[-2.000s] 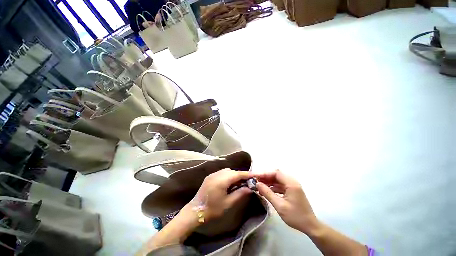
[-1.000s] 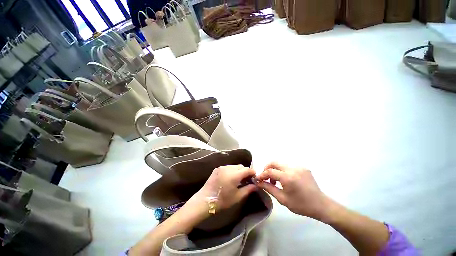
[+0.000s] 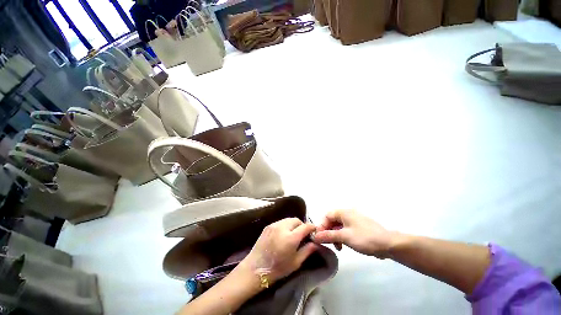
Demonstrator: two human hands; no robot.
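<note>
A beige tote bag point(image 3: 212, 216) with a brown lining stands open at the bottom centre, one pale handle lying back over its far side. My left hand point(image 3: 280, 249) reaches over the opening and pinches the tote's right-hand rim, where a small shiny closure hardware point(image 3: 312, 236) shows between the fingertips. My right hand point(image 3: 354, 234) pinches the same spot from outside, thumb and forefinger together. The fingers hide most of the hardware. A dark edge with a shiny line shows inside the tote, near my left forearm.
Another open beige tote point(image 3: 261, 175) stands just beyond. Rows of totes point(image 3: 132, 144) line the left. A pile of brown bags point(image 3: 255, 31) and upright brown bag bodies point(image 3: 363, 21) are at the back. A grey-beige bag point(image 3: 532, 72) lies at right on the white table point(image 3: 400, 135).
Both hands stay at the rim, and my right forearm has swung flatter, showing more purple sleeve. The near handle has tipped lower. The view has shifted, moving the background totes left.
</note>
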